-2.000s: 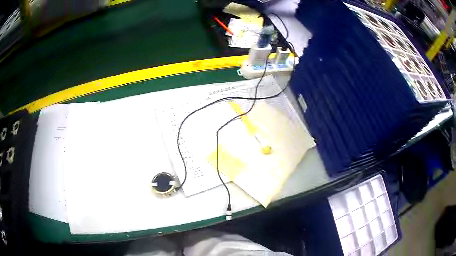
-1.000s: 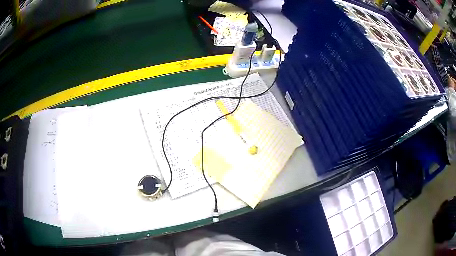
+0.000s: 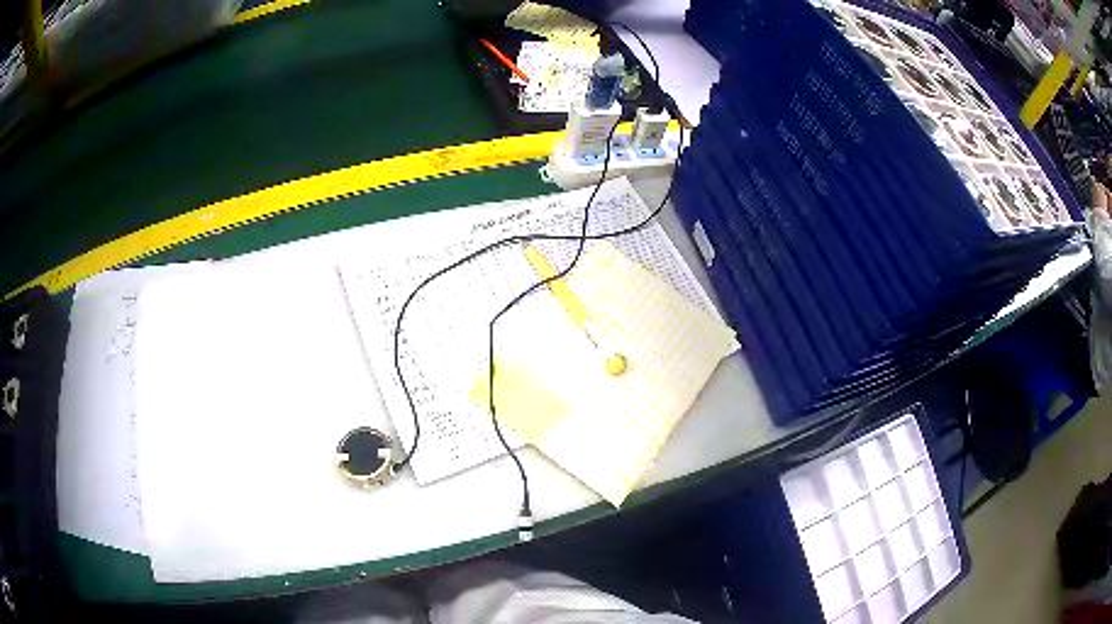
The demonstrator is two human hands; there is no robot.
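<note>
Neither of my hands is in the picture. A round watch head [image 3: 366, 456] with a dark face, a metal rim and pale tabs lies on white paper [image 3: 244, 414] near the bench's front edge. A thin black cable [image 3: 400, 354] runs to it. A second cable's plug end [image 3: 526, 525] lies at the front edge. A yellow pen [image 3: 561, 293] with a round knob lies on lined yellow paper [image 3: 646, 378], over a printed record sheet [image 3: 378, 287]. A yellow sticky note [image 3: 518, 396] lies beside it.
Stacked dark blue trays [image 3: 805, 232] stand at the right, round units on top. An empty white-grid tray [image 3: 872, 518] is at lower right. A black foam tray [image 3: 31, 451] is at the left edge. Behind are a power strip [image 3: 579, 165], a black bin [image 3: 494, 92] and yellow tape [image 3: 317, 180].
The view has shifted, so the bench items appear farther left than two seconds ago. The watch head, cables, pen and papers have not visibly moved on the bench.
</note>
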